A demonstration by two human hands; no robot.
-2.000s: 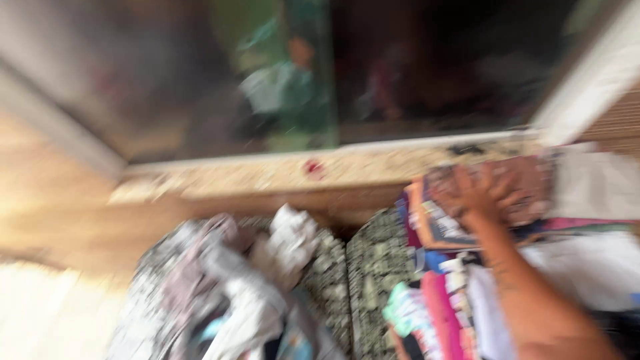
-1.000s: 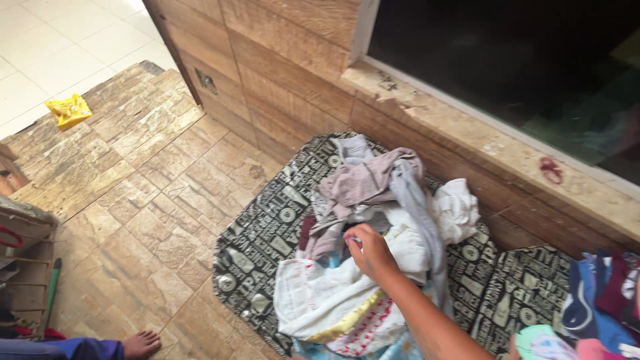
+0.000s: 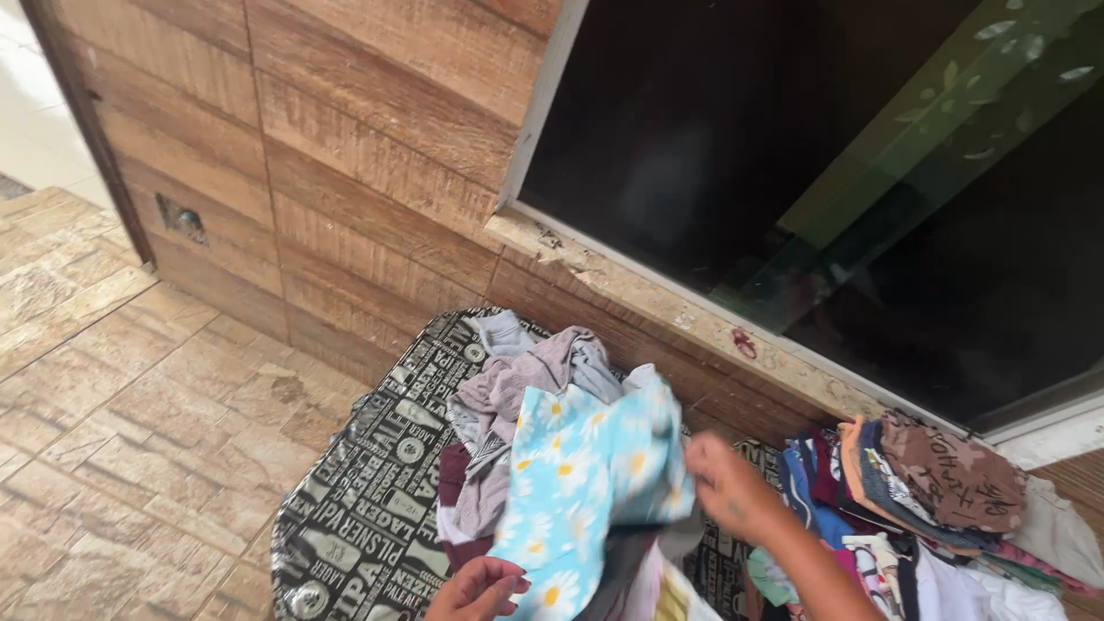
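Note:
A light blue cloth garment with white daisies is spread above the loose clothes. My left hand, at the bottom centre, pinches its lower left corner. My right hand is blurred at the garment's right edge; whether its fingers grip the cloth cannot be told. Behind and under the garment lies a heap of loose clothes, with a mauve knit piece, a pale grey piece and maroon cloth. The heap rests on a table with a black-and-white printed cover.
Folded clothes are stacked at the right, a brown printed piece on top. A stone window sill with a small dark red item runs behind, below dark glass. Wood-look wall tiles and stone-look floor tiles are at left.
A second ago my right hand was on the loose heap; now the blue daisy garment is spread over it, with my left hand in view at its corner. The view has shifted.

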